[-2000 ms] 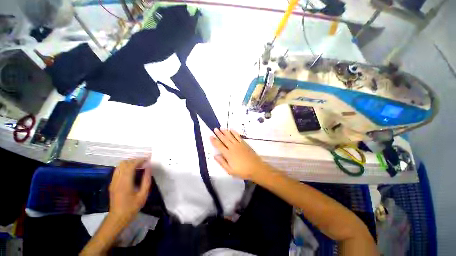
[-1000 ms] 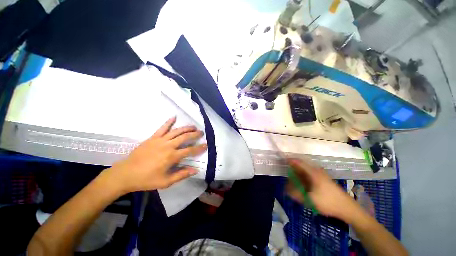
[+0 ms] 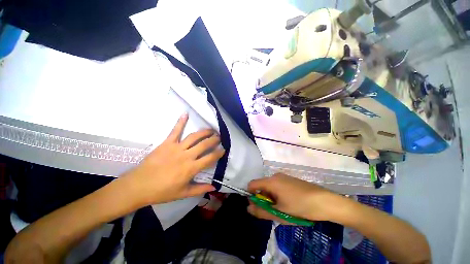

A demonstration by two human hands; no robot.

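Note:
My right hand (image 3: 281, 198) is shut on the fabric scissors (image 3: 273, 210), with green and yellow handles. Their blades point left and reach the lower end of a narrow dark strip (image 3: 223, 149). The strip crosses the white pocketing (image 3: 242, 160) at the table's front edge. My left hand (image 3: 180, 162) lies flat on the white pocketing, fingers spread, thumb beside the blade tips. A wider dark band (image 3: 216, 67) runs behind the strip. The dark garment panel (image 3: 82, 26) spreads at the upper left.
The cream and blue lockstitch machine (image 3: 355, 93) stands at the right. A ruler strip (image 3: 77, 147) runs along the table's front edge. A blue basket (image 3: 309, 242) is below right. White cloth hangs over the front edge above my lap.
My right hand has brought the scissors left, from beside the cloth to the dark strip. My left hand stays on the pocketing. The view has moved closer to the table.

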